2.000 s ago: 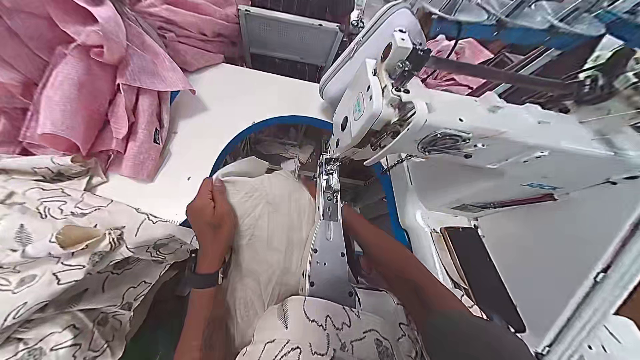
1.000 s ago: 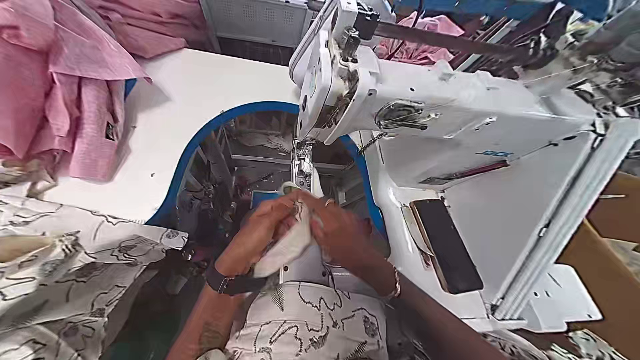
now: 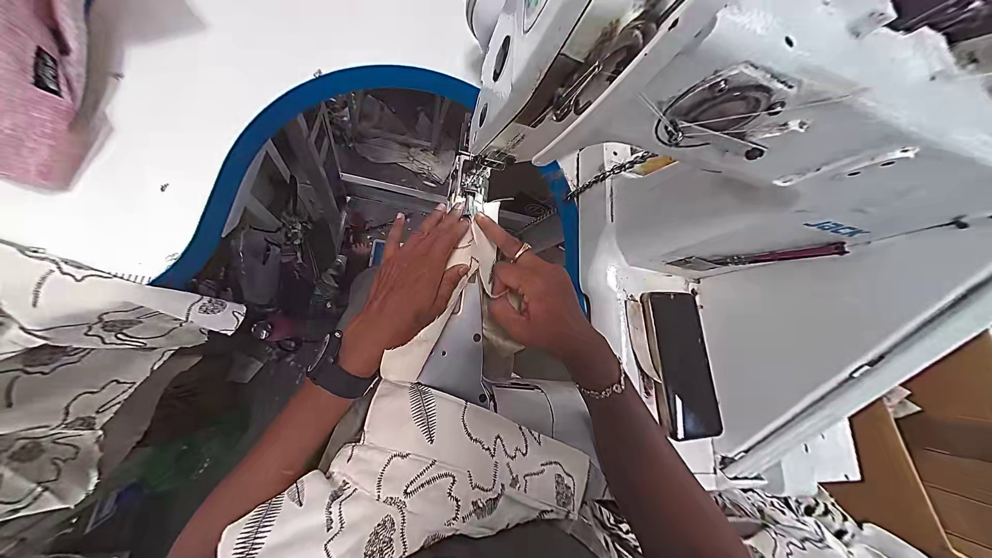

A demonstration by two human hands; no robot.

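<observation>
My left hand (image 3: pixel 418 279) lies flat on a folded edge of cream printed fabric (image 3: pixel 474 252), its fingertips close to the presser foot (image 3: pixel 470 190) of a white Jack sewing machine (image 3: pixel 620 85). On the other side of the narrow machine arm (image 3: pixel 457 349), my right hand (image 3: pixel 535 294) pinches the same fabric between curled fingers and thumb, its index finger pointing toward the foot. More of the cream cloth with dark line patterns (image 3: pixel 465 465) drapes over the near end of the arm and my lap. The needle itself is too small to make out.
A blue-edged cutout (image 3: pixel 232 167) in the white table (image 3: pixel 155 101) surrounds the machine arm. Pink garments (image 3: pixel 39 116) lie at the upper left, patterned cloth (image 3: pixel 85 349) at the left. A dark phone (image 3: pixel 682 364) rests right of my right wrist; cardboard (image 3: pixel 930 457) stands at lower right.
Two seconds ago my left hand held the cream cloth up left of the arm. Both hands then came together over the arm, and now they are spread on either side of the fabric at the presser foot.
</observation>
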